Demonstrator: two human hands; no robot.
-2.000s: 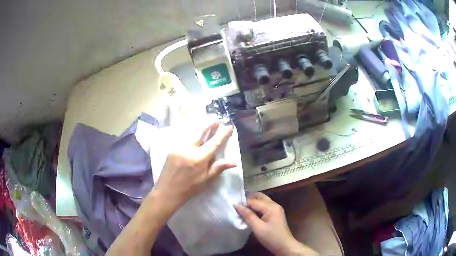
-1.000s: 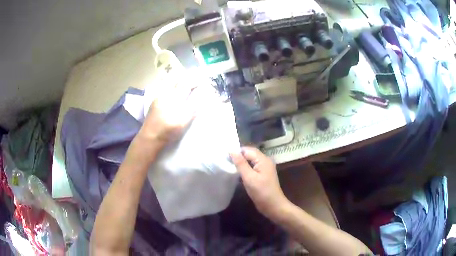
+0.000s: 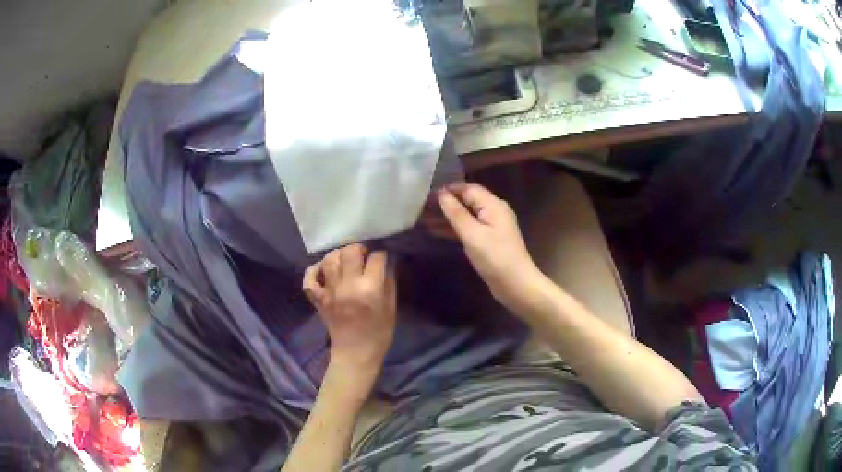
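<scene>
The white pocket piece lies over the table's front edge, its upper end under the bright light at the machine. Grey-purple cloth spreads beneath and left of it, down over the lap. My left hand is at the lower edge of the white piece, fingers bent on the purple cloth. My right hand pinches the purple cloth edge just right of the white piece. The overlocker is cut off by the top edge; its needle area is lost in glare.
Thread snips lie on the table right of the machine. Long blue-purple cloth hangs over the table's right end. A cloth bundle is at the lower right. Bagged red and white material is at the left.
The view has tilted down, so the machine sits higher. My left hand has moved from the upper white piece to its lower edge. My right hand has shifted from the white edge to the purple cloth.
</scene>
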